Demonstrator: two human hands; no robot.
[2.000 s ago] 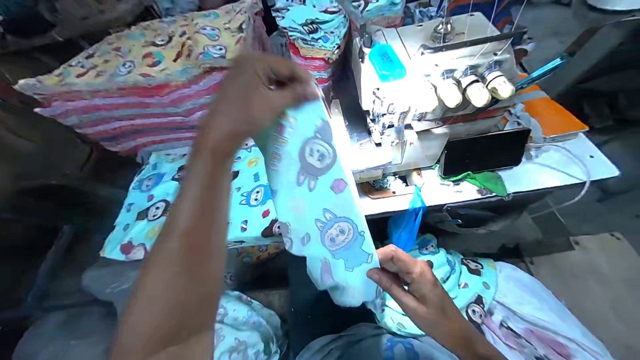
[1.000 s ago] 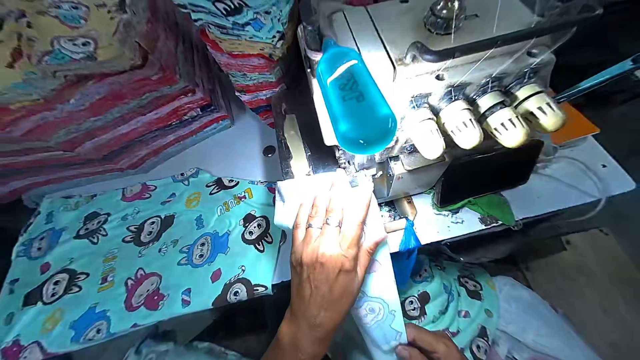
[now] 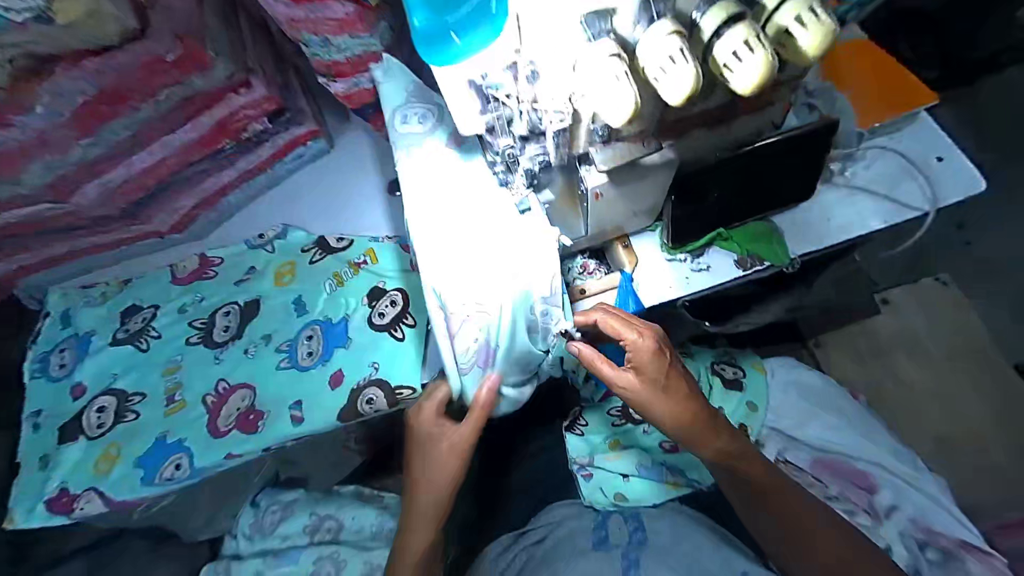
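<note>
A pale fabric piece point(image 3: 488, 272), its print facing down and showing faintly through, lies along the front of an overlock sewing machine point(image 3: 560, 120), overexposed under the lamp. My left hand point(image 3: 452, 416) pinches the near left edge of this fabric between thumb and fingers. At its right edge, my right hand point(image 3: 624, 360) grips the fabric's corner between thumb and forefinger. Left of the cloth, a turquoise cartoon-print fabric panel point(image 3: 264, 336) lies flat on the table. Whether the needles touch the pale fabric is hidden by glare.
Tall stacks of folded fabric point(image 3: 144, 136) stand at the back left. A blue plastic piece point(image 3: 460, 28) hangs over the machine head. A black phone-like device point(image 3: 748, 184) leans on the machine, beside a green cloth point(image 3: 744, 244). More printed fabric point(image 3: 640, 448) lies by my lap.
My left hand has drawn back from flat on the fabric by the machine to its near edge. My right hand has moved up to the cloth's right edge.
</note>
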